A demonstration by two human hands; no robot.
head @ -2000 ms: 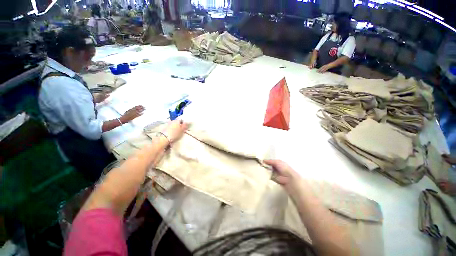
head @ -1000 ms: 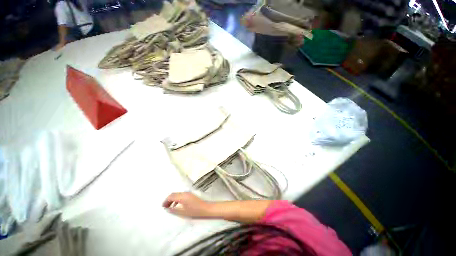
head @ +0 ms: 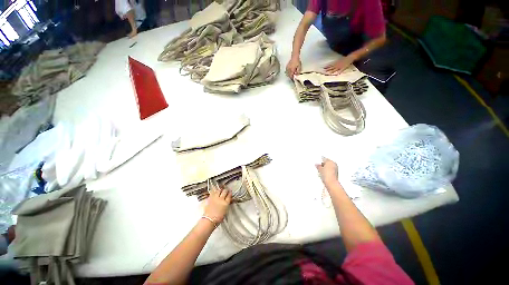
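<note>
A stack of beige tote bags [head: 215, 161] lies in front of me, its layered dark-edged openings and looped handles towards me. My left hand [head: 218, 201] rests on the bag opening beside the handles; whether its fingers grip a layer is not clear. My right hand [head: 327, 168] is raised over the table to the right of the stack, fingers drawn together with what looks like a small white piece at the tips. A clear plastic bag of small white pieces [head: 416, 161] lies at the right table corner, with loose pieces by it.
A red wedge [head: 146, 89] stands mid-table. Bag heaps [head: 234, 61] lie beyond. Another person's hands rest on a second bag stack [head: 329, 83]. White crumpled sheets [head: 92, 156] and a grey-beige bag stack [head: 53, 222] are at left. A person stands at the far edge.
The view has shifted. My left hand has come onto the bag opening, and my right hand has moved right, near the plastic bag. Another person now handles the second stack.
</note>
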